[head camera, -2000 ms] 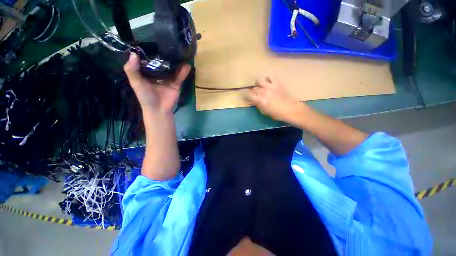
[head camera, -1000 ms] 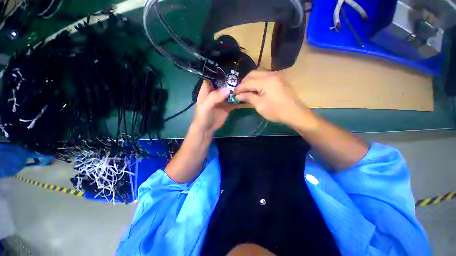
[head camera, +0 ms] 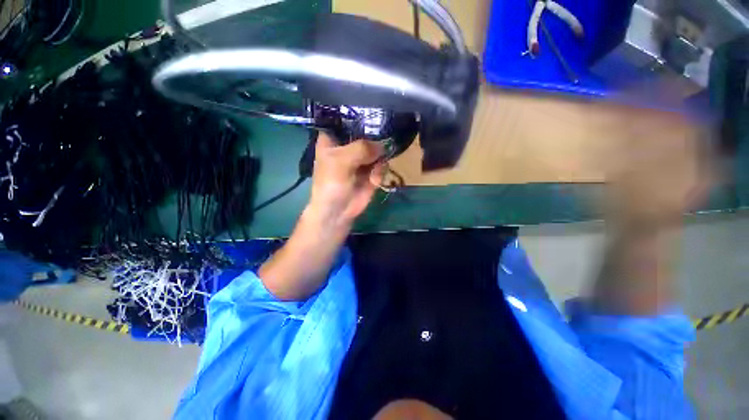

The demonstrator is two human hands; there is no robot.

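Note:
My left hand (head camera: 346, 174) holds the headset (head camera: 361, 49) by its near ear cup, fingers under and around it, above the front of the bench. The open cup (head camera: 361, 123) faces up and shows small shiny parts; its details are blurred. The silver hoops and black strap lie across and beyond the cup. Thin lead wires (head camera: 394, 179) hang by my left fingertips. A black cable runs from near the cup toward the left. My right hand (head camera: 657, 148) is a strong blur at the right, away from the headset, by the blue tray's near edge; its fingers cannot be made out.
The blue tray (head camera: 513, 66) holds white-handled cutters (head camera: 555, 20) and a silver metal box (head camera: 665, 37). A tan mat (head camera: 534, 139) lies under it. A large black cable pile (head camera: 123, 148) covers the left bench. A bin below is heaped with white strands (head camera: 160, 291).
My right hand has left the open cup and moved far right. My left hand still holds the headset, whose hoops have swung lower and flatter across the view. Earlier, my right hand pinched a cable on the mat.

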